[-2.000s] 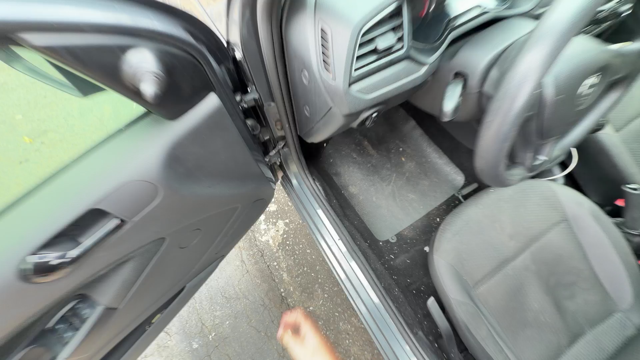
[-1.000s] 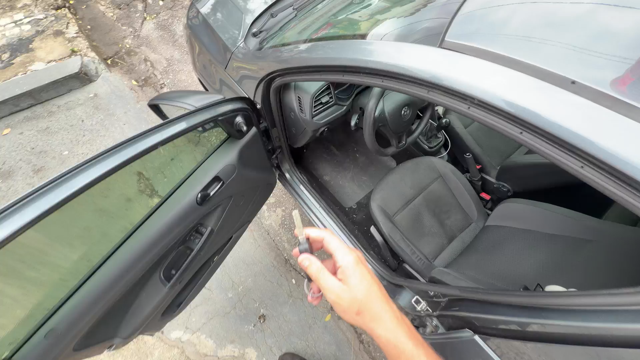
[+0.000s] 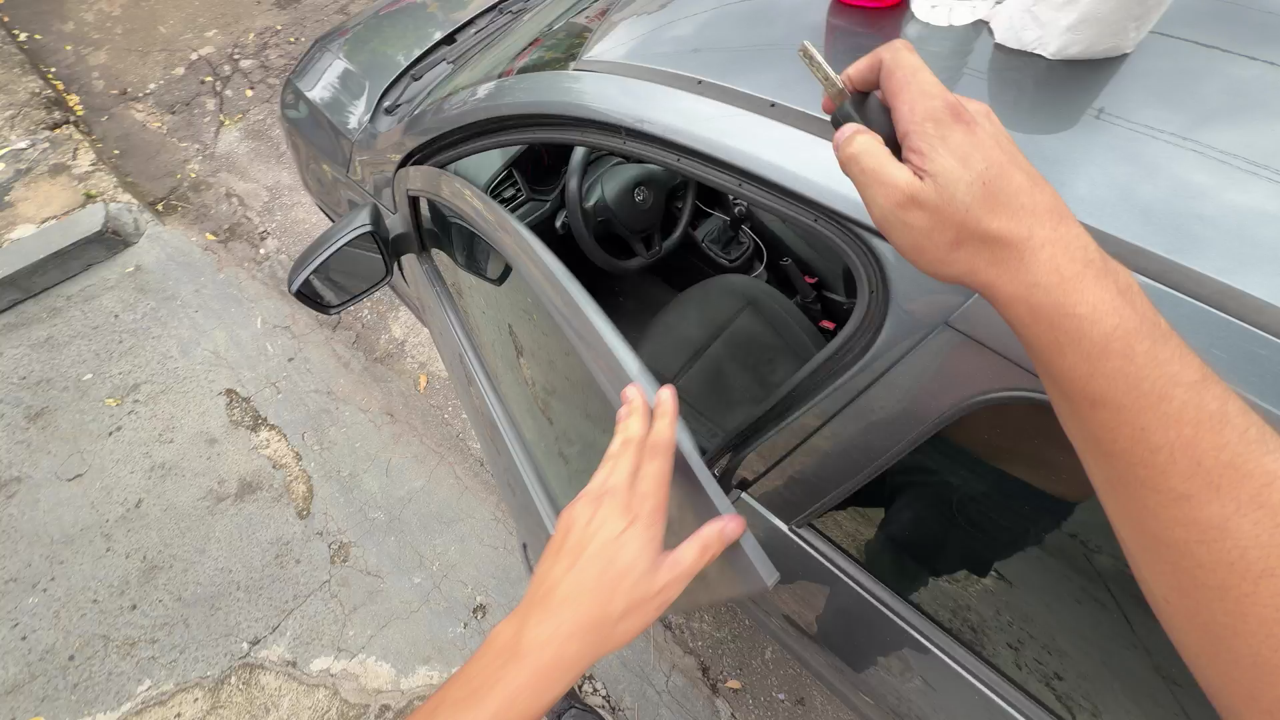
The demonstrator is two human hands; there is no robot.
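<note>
My left hand [image 3: 625, 530] lies flat, fingers apart, against the upper rear frame of the car's front door [image 3: 590, 340], which stands a little ajar. Above the car's edge at the upper right, my right hand [image 3: 930, 160] grips a car key [image 3: 845, 95] by its black head, the metal blade pointing up and left. Through the door opening show the steering wheel [image 3: 632, 205] and the dark fabric seat [image 3: 735, 350].
A side mirror [image 3: 345, 262] juts out from the door. On the car roof [image 3: 720, 50] stand a white paper or cloth item [image 3: 1075, 25] and a pink object [image 3: 870, 3], partly cut off. A concrete kerb [image 3: 65, 250] lies at the left.
The door has swung from wide open to nearly closed. My left hand has come into view on it. My right hand, with the key, has moved up over the roof side. The view has shifted.
</note>
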